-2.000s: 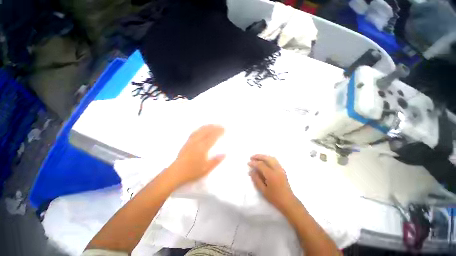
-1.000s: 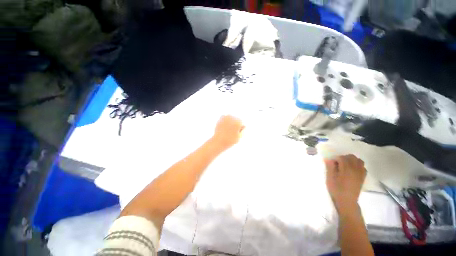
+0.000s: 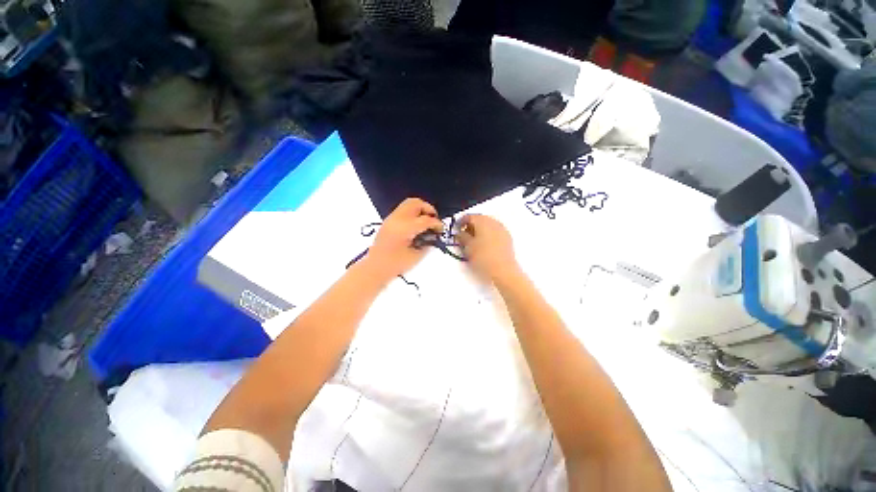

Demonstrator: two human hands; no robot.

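Observation:
My left hand (image 3: 407,235) and my right hand (image 3: 480,242) are close together at the lower tip of the black cloth (image 3: 432,125). Both hold strands of black cord (image 3: 441,241) between their fingers. Loose cord ends hang beside my left hand over the white table. The white fabric panel (image 3: 451,346) with thin dark lines lies under my forearms and over the table's front edge. Another cord pile (image 3: 562,187) lies in curls at the cloth's right edge.
The white sewing machine head (image 3: 764,288) with a blue stripe stands at right. A black cone-like object (image 3: 754,196) stands behind it. Crumpled white cloth (image 3: 620,110) lies at the back rim. Blue plastic (image 3: 192,288) and a blue crate (image 3: 62,221) are at left.
My hands have moved from the white fabric near the machine to the cord at the cloth's tip and taken hold of it. The view has turned left; the red-handled scissors are out of view.

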